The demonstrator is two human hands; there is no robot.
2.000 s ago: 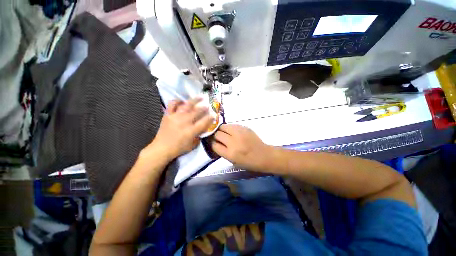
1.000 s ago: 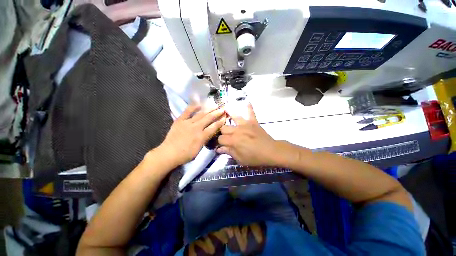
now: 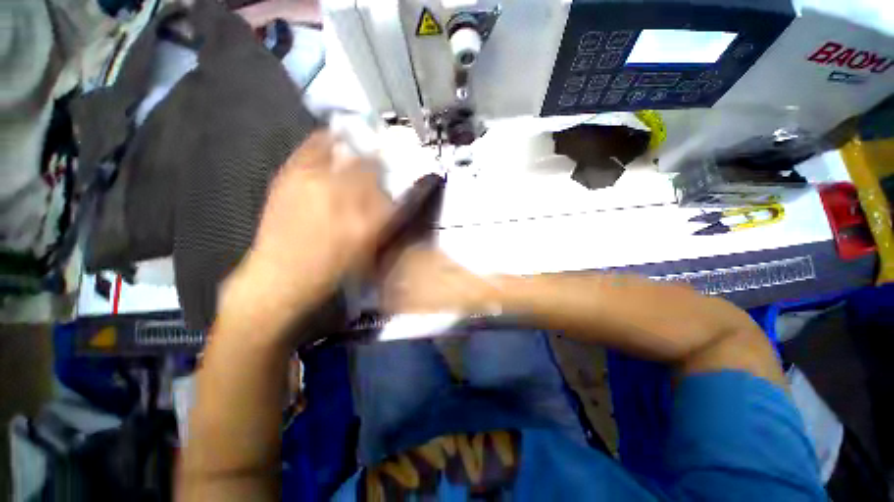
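My left hand (image 3: 323,211) is blurred, over the white garment cloth (image 3: 368,132) just left of the needle area. My right hand (image 3: 426,279) is blurred beside it, near the table's front edge. A dark piece (image 3: 417,208) shows between the hands and reaches up toward the presser foot and needle (image 3: 443,147). The fingers of both hands are too blurred to show the exact grip; they appear closed on the cloth. The grey-brown textured panel (image 3: 230,147) lies bunched at the left of my left hand.
The sewing machine's control panel (image 3: 667,54) is above. Small dark cut pieces (image 3: 598,152) lie right of the needle. Yellow-handled snips (image 3: 740,218), a clear box (image 3: 725,181) and a red container (image 3: 847,221) are further right. A ruler strip (image 3: 755,276) runs along the front edge.
My left hand has moved up and left, and my right hand slightly left and down. The dark piece between them now shows more. The orange-patterned bit is no longer visible.
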